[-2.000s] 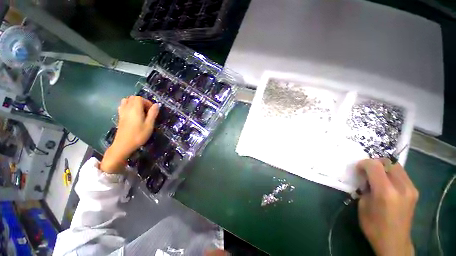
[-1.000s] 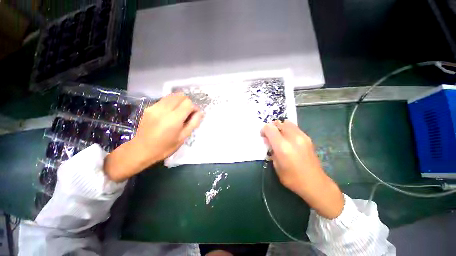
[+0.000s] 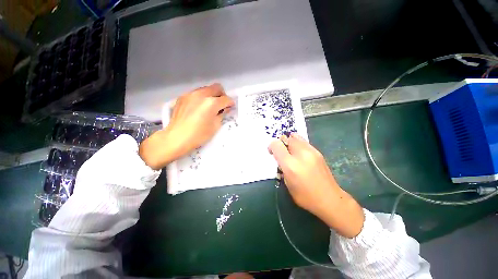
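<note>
My left hand [image 3: 195, 121] is over the left compartment of the white parts tray [image 3: 229, 177], fingers curled; a small dark thing shows at its fingertips, too small to tell. My right hand [image 3: 303, 170] is closed on the suction pen [image 3: 279, 175], which is mostly hidden by the fingers, at the near right part of the tray. Small dark pieces [image 3: 273, 111] lie spread in the right compartment. Small metal parts [image 3: 195, 158] show in the left compartment, partly hidden by my left hand.
The clear blister tray [image 3: 68, 155] with dark housings is at left, a second blister tray [image 3: 68, 68] behind it. A grey-white board [image 3: 218, 49] lies behind the parts tray. Scrap bits [image 3: 225, 213] lie in front. The air hose [image 3: 377, 158] loops right, beside the blue pump [image 3: 467, 133].
My left hand has gone from the blister tray to the parts tray and now sits nearer the divider. My right hand stays by the dark pieces. The view has swung right since the first frame.
</note>
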